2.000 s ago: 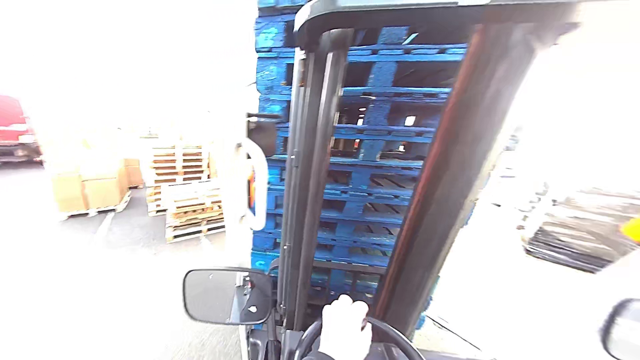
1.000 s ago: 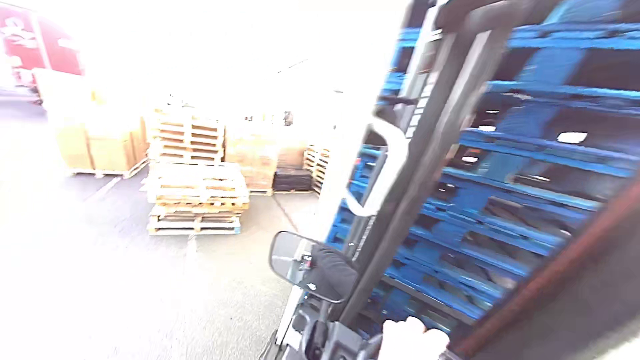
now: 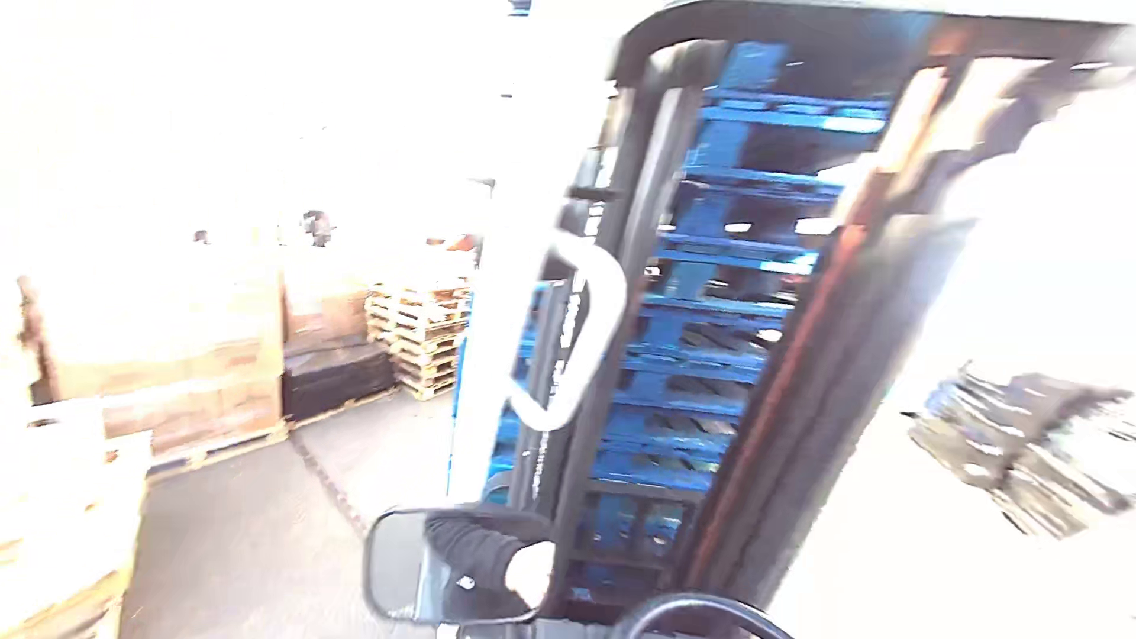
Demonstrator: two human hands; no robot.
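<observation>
Neither my left hand nor my right hand shows directly in view. At the lower edge is the top arc of a black steering wheel [image 3: 706,605]. Left of it, a side mirror [image 3: 399,568] reflects a dark sleeve and a pale, overexposed patch that may be a hand; whose side it is I cannot tell. Ahead, a forklift mast [image 3: 652,204] stands in front of a tall stack of blue pallets [image 3: 710,346]. A white grab handle [image 3: 612,293] curves beside the mast's left side.
At left stand large cardboard boxes [image 3: 195,355] on pallets, a low black-wrapped load [image 3: 342,377] and stacked wooden pallets [image 3: 426,337]. More pallets [image 3: 62,550] fill the lower left corner. A blurred grey pile [image 3: 1021,435] lies at right. Glare washes out much of the background.
The hand seen at the steering wheel in the earlier frames has left the view. The boxes and wooden pallets at left appear nearer. The view has swung.
</observation>
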